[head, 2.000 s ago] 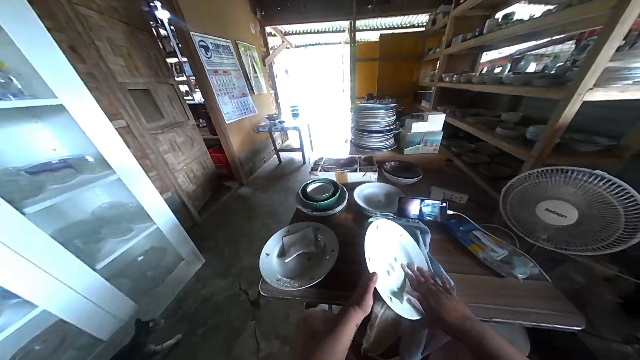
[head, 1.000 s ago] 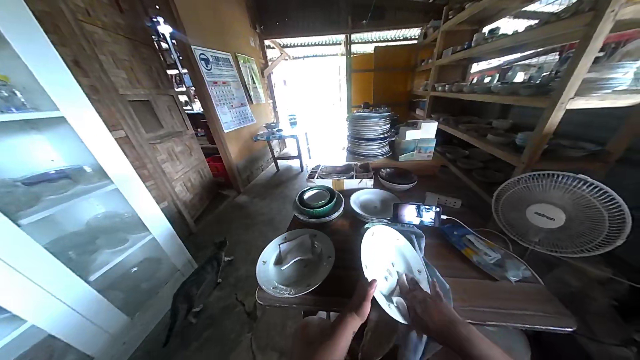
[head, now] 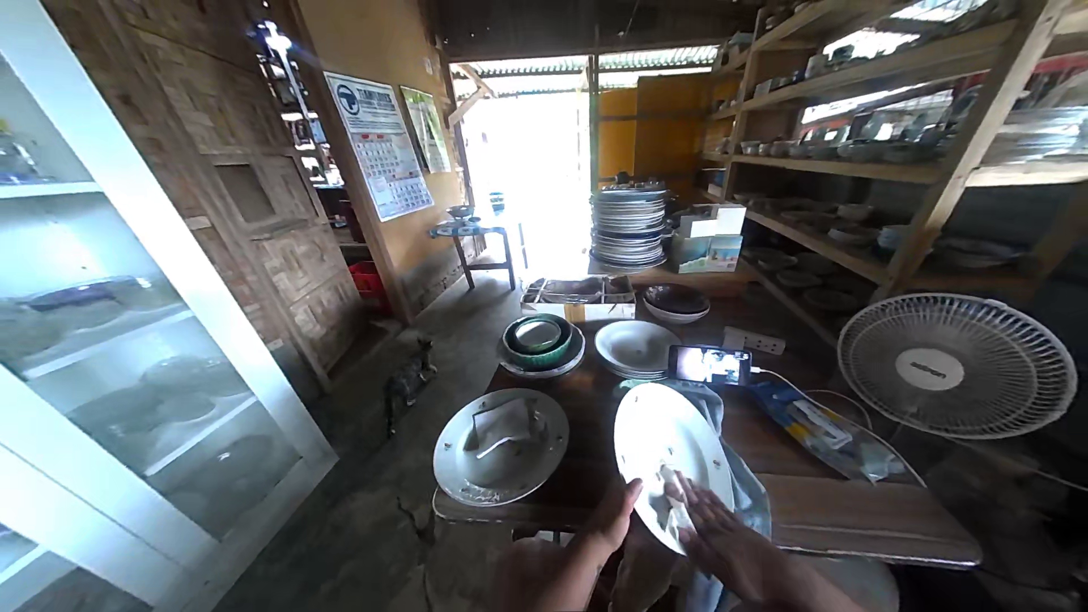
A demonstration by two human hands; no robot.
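Observation:
A white oval plate [head: 663,438] with small painted marks is held tilted over the table's front edge. My left hand [head: 614,520] grips its lower left rim. Pressed to the plate's lower face, my right hand [head: 710,520] has a small whitish cloth or tissue [head: 671,497] under its fingers. A blue-grey cloth [head: 748,493] hangs behind the plate. To the left lies another white plate [head: 463,433] with a folded piece and a thin curved piece on it. Farther back are nested green-rimmed bowls [head: 537,340] and a stack of white plates [head: 637,347].
A lit phone [head: 710,365] on a cable stands behind the plate, by a power strip [head: 755,340] and a blue packet [head: 816,429]. An electric fan [head: 956,365] is at the right. Tall stacked plates [head: 629,225] stand farther back. A cat [head: 410,378] is on the floor at left.
The cat has moved away from the camera along the floor, toward the table. My right hand has shifted slightly on the plate; my left still holds the rim.

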